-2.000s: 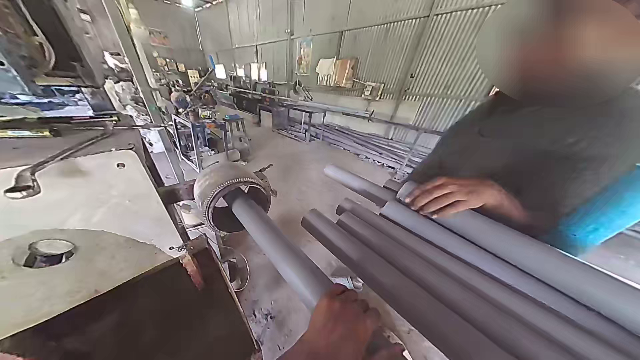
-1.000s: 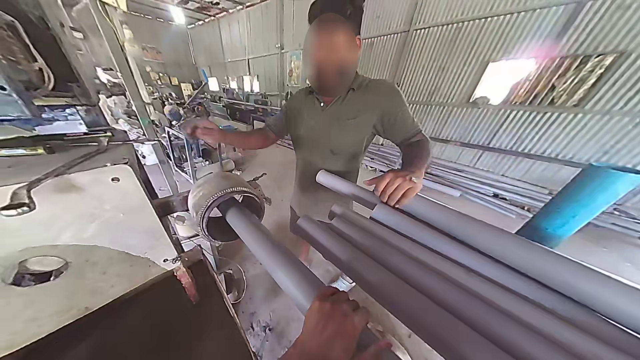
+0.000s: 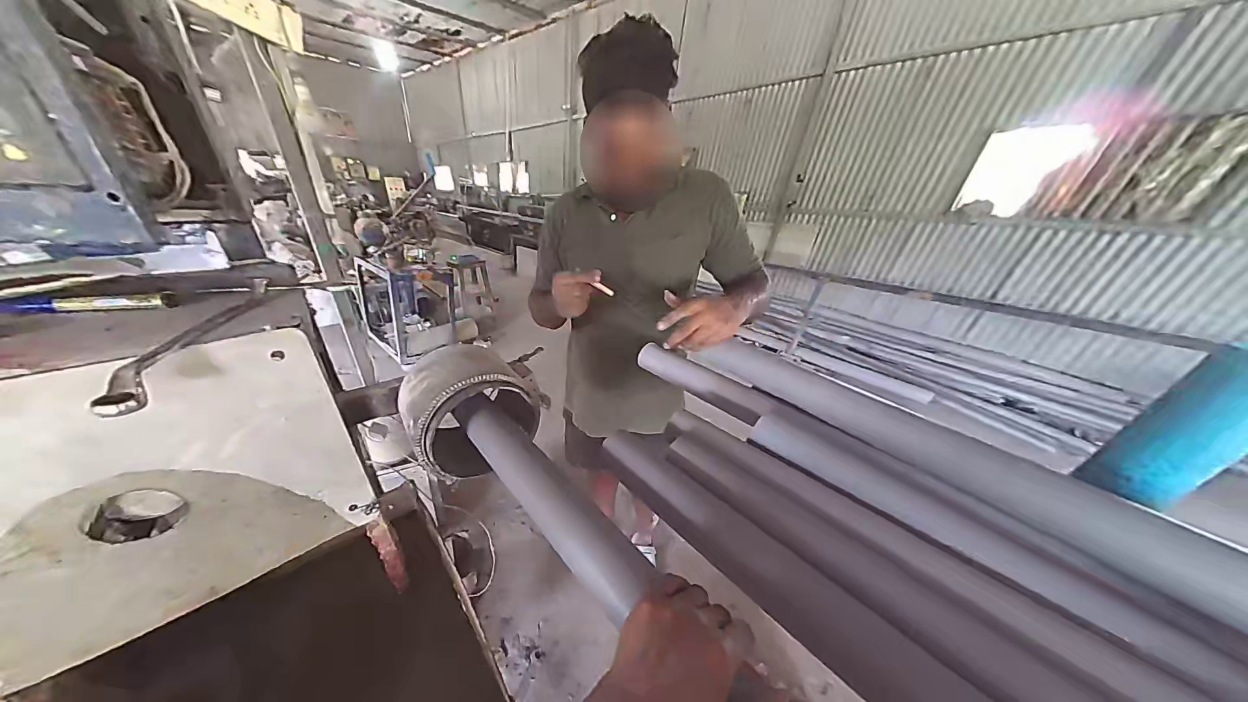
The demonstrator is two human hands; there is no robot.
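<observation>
My left hand [image 3: 678, 634] is closed around a grey plastic pipe [image 3: 561, 517] near the bottom centre. The pipe's far end lies inside the open mouth of a round, ring-shaped heater or drum [image 3: 468, 409], left of centre. My right hand cannot be made out. Several more grey pipes [image 3: 741, 526] lie side by side, running from the centre to the lower right, apart from the held pipe.
Across the pipes stands a co-worker [image 3: 634, 292], one hand holding a small stick-like item, the other above a pipe end. A metal worktop [image 3: 224, 419] with a round hole and a wrench-like tool [image 3: 166, 356] is at left. A blue pipe [image 3: 1180, 429] slants at right.
The co-worker's hand, on the pipes in both earlier frames, is now lifted off them, and their other arm has come in to the chest. My left hand keeps its hold on the pipe.
</observation>
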